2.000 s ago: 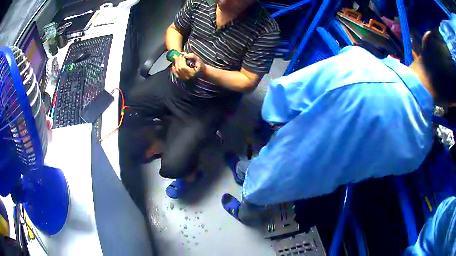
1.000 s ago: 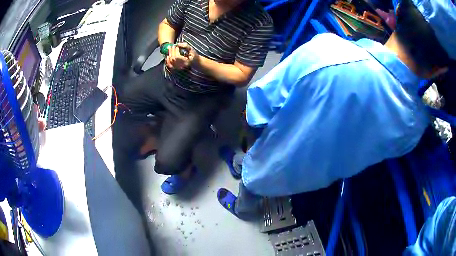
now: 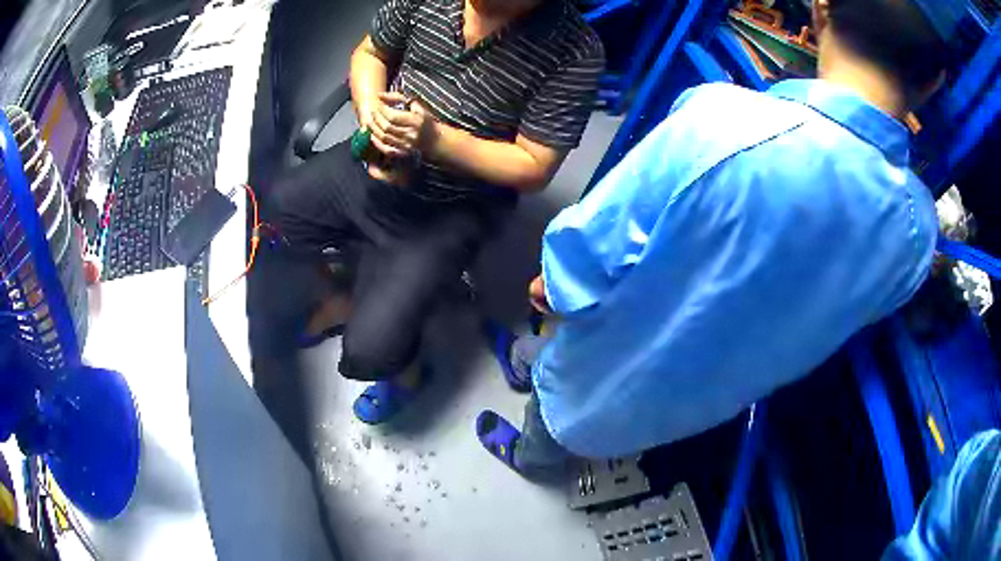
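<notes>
Neither of my hands shows. A light blue sleeve is cut off at the lower right edge; I cannot tell whose it is. Nearest on the left, a desk fan with a blue base and wire guard stands on the white desk. A black keyboard lies further back, with a dark slab, perhaps a phone, at its edge beside an orange cord. Grey perforated plates lie on the floor beside the rack.
A seated person in a striped shirt holds a small green item in both hands. A person in a light blue jacket leans by the blue rack on the right. Small pale specks cover part of the grey floor.
The person in blue has raised their upper body and head, which moved left. The seated person's hands have shifted around the green item. The view has shifted slightly.
</notes>
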